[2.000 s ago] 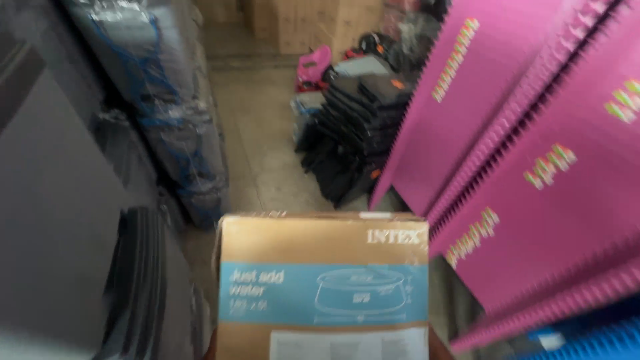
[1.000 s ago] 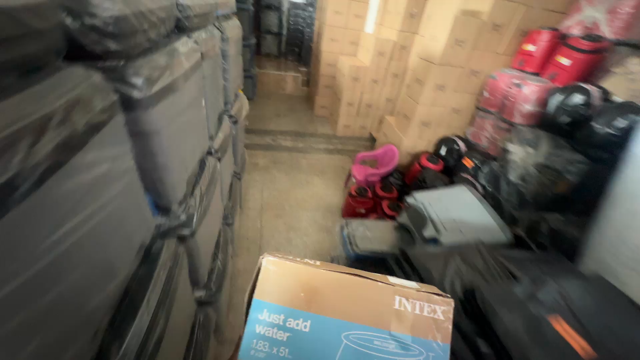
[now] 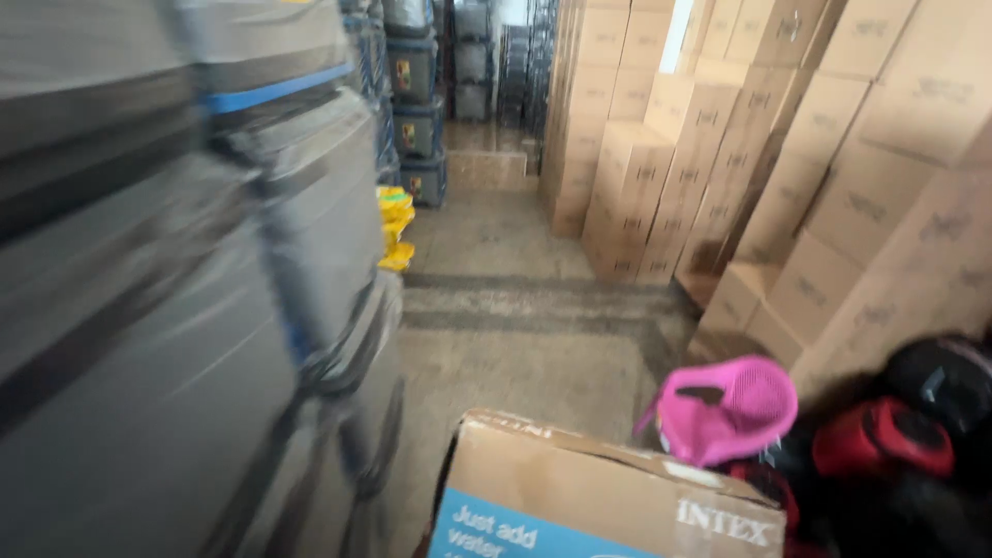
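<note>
An Intex cardboard box (image 3: 589, 496) with a blue printed band is at the bottom centre of the head view, tilted a little down to the right. Its top edge looks worn and slightly parted. Neither my left hand nor my right hand can be made out; a small dark patch at the box's lower left edge is too unclear to name. The lower part of the box is cut off by the frame. To the right of the box, a pink plastic chair (image 3: 725, 411) lies over red and black items.
Wrapped grey plastic bins (image 3: 325, 194) stand stacked along the left, with yellow items (image 3: 395, 229) beyond. Cardboard cartons (image 3: 628, 198) are piled on the right. Between them runs a concrete floor (image 3: 511, 372) with a dark strip across it. Red and black bags (image 3: 883, 438) lie at lower right.
The view has moved forward along the aisle, past the pink stacked items and the black pile. The box has stayed in front of me and sits lower in view.
</note>
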